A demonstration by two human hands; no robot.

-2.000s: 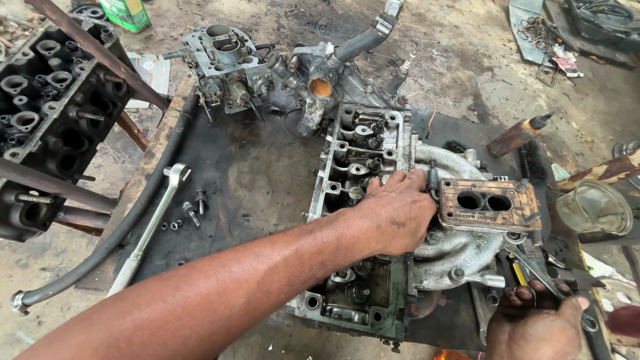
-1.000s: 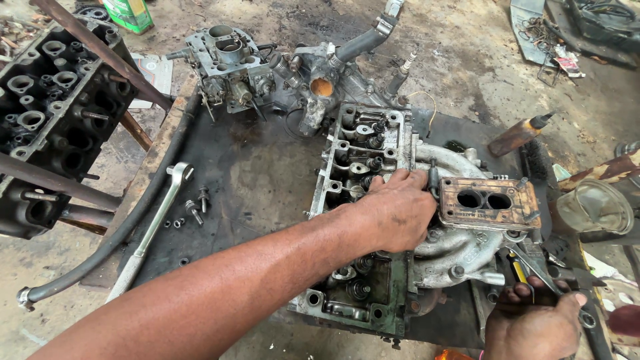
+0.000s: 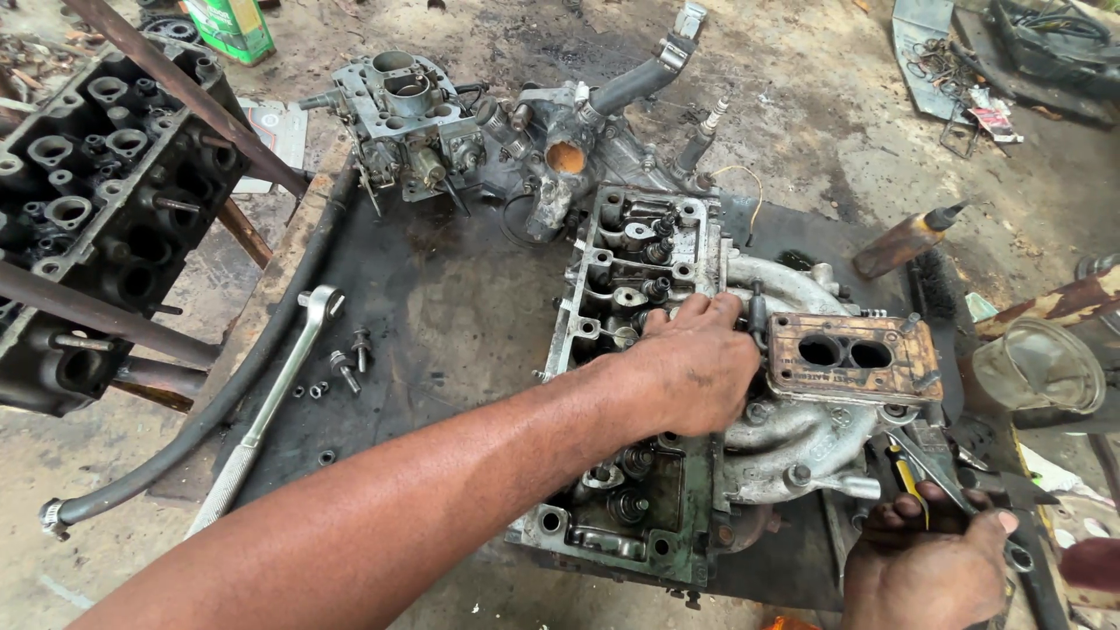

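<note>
A metal cylinder head [image 3: 687, 516] lies on the dark bench top, with a cast intake manifold [image 3: 801, 437] along its right side. My left hand [image 3: 691, 363] rests on the middle of the head, fingers curled over its edge near the manifold; whether it grips anything is hidden. On the manifold sits a flange with a brown gasket [image 3: 849, 354] with two round holes. My right hand [image 3: 927, 560], at lower right, holds a wrench [image 3: 932, 472] between thumb and fingers. A yellow-and-black tool [image 3: 906, 477] lies beside its fingertips.
A ratchet handle [image 3: 276, 407], bolts [image 3: 346, 369] and a rubber hose [image 3: 232, 394] lie at left. A carburetor [image 3: 407, 122] and a housing with a hose [image 3: 626, 96] stand behind. Another cylinder head [image 3: 114, 192] is far left. A clear plastic tub [image 3: 1041, 367] and a bottle [image 3: 901, 245] are right.
</note>
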